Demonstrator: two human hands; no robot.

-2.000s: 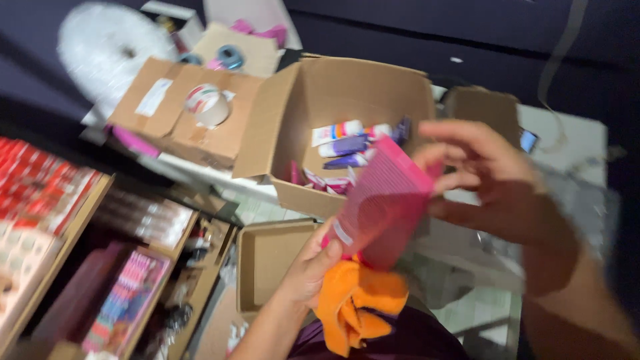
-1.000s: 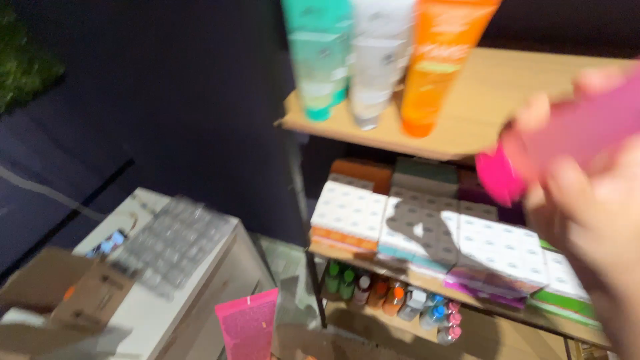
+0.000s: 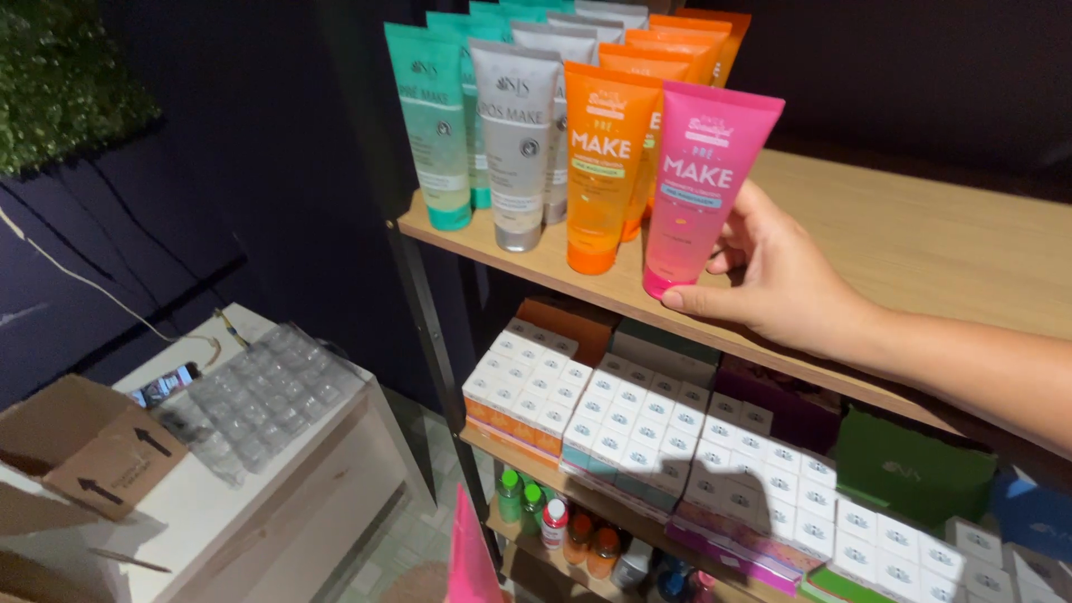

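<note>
My right hand [image 3: 766, 268] grips a pink squeeze tube [image 3: 708, 188] near its cap, upright at the front edge of the wooden shelf [image 3: 921, 226]. Just left of it stands an orange tube [image 3: 607, 167], with more orange ones behind. Further left are rows of grey tubes [image 3: 515, 142] and green tubes [image 3: 431, 126], all on their caps. A second pink tube [image 3: 471, 553] pokes up at the bottom edge of the view; my left hand is outside the picture, so what holds that tube is hidden.
Small white boxes [image 3: 645, 419] fill trays on the shelf below, with small bottles [image 3: 554, 523] lower down. At left, a white table [image 3: 310, 452] bears an open cardboard box [image 3: 109, 452], a phone [image 3: 163, 385] and plastic-wrapped items [image 3: 268, 398]. A green plant panel [image 3: 71, 84] hangs above.
The view has swung from the open carton and drawers to the shelves. Both hands were at a pink tube with an orange cloth below; now my right hand has a pink tube on the upper shelf.
</note>
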